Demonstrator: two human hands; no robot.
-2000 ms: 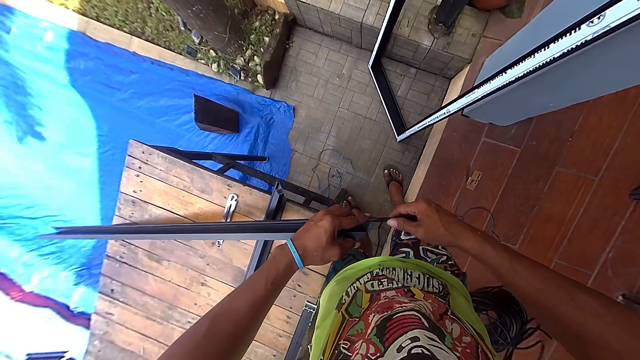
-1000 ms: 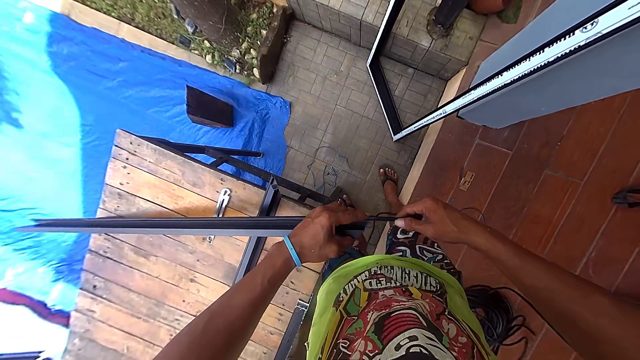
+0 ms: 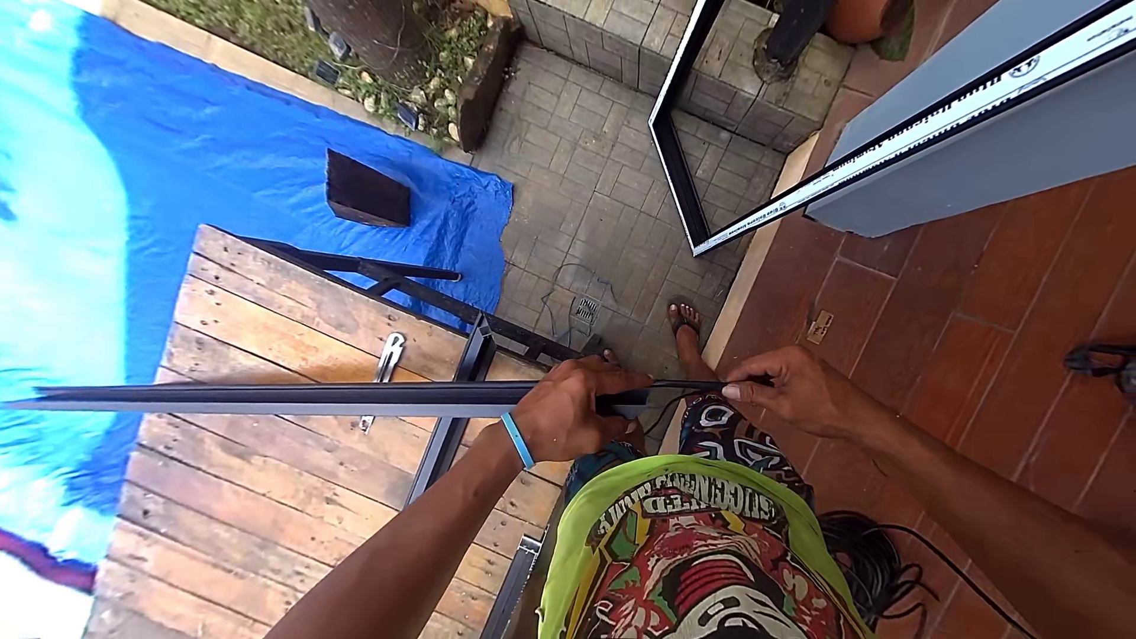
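Observation:
My left hand (image 3: 581,406), with a light-blue band at its wrist, is closed around the near end of a long dark metal profile (image 3: 293,398). The profile reaches left over the wooden table. From that end a thin black rubber strip (image 3: 688,384) runs to my right hand (image 3: 785,388), which pinches it between thumb and fingers above my knee. More of the black strip lies in a loose coil (image 3: 874,568) on the tiles by my right side. A folding hand tool (image 3: 389,359) lies on the planks, partly hidden beneath the profile.
The plank table (image 3: 266,497) carries further dark profiles (image 3: 453,426). Beyond it are a blue tarp (image 3: 222,169) and a dark block (image 3: 366,191). A large black-and-white frame (image 3: 679,177) leans at upper right beside a grey panel (image 3: 976,151). My sandaled foot (image 3: 685,317) is on the paving.
Both hands keep their grips on the profile and the strip. The profile's far end sits further left in view than two seconds ago, as does the table.

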